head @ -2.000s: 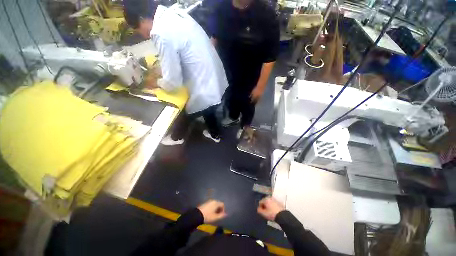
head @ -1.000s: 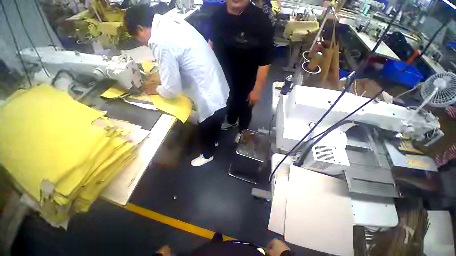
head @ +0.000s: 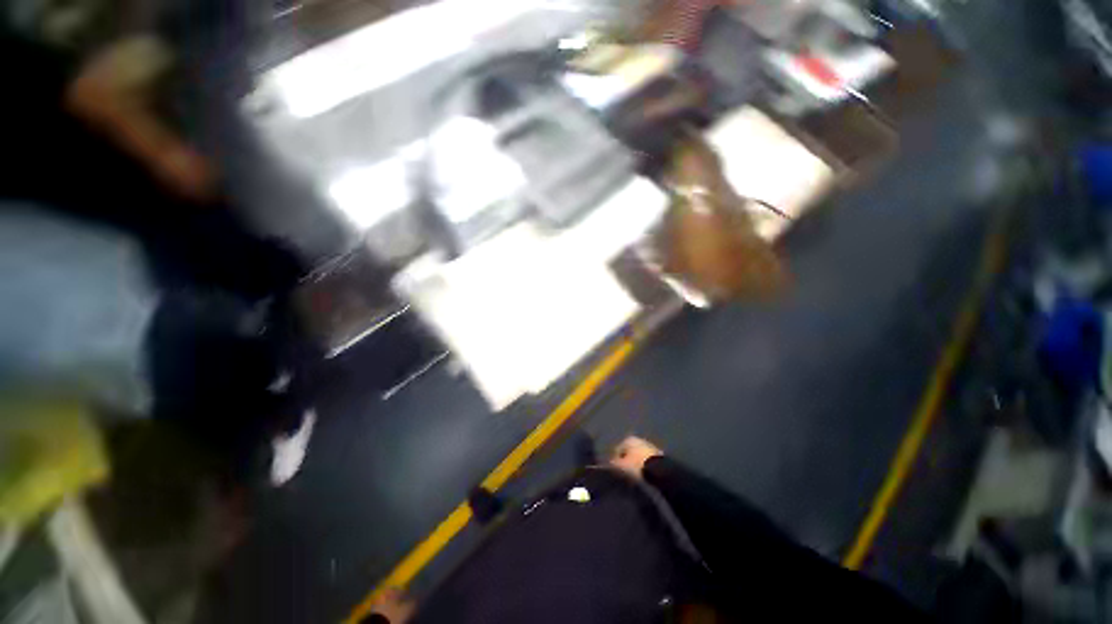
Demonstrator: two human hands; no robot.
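Observation:
The whole view is blurred by motion. My right hand (head: 634, 456) is small, at the front of my body above the dark floor; its fingers cannot be made out. My left hand (head: 393, 605) is at the bottom edge, partly cut off and blurred, by the yellow floor line. Neither hand touches the work tables. Pale sheets (head: 524, 319) lie at the near end of the white machine's table, ahead of my hands. Part of a yellow panel (head: 49, 463) shows at the left edge.
A white machine (head: 476, 171) stands beyond the pale sheets. Brown pieces (head: 719, 250) hang at its right. A person in dark clothes (head: 183, 171) and a pale-shirted person (head: 67, 311) are at the left. Yellow lines (head: 915, 451) cross the floor.
The view has swung right and blurred. The white machine has shifted to the upper middle, the people to the left edge. The yellow stack has left the view. My right hand shows higher.

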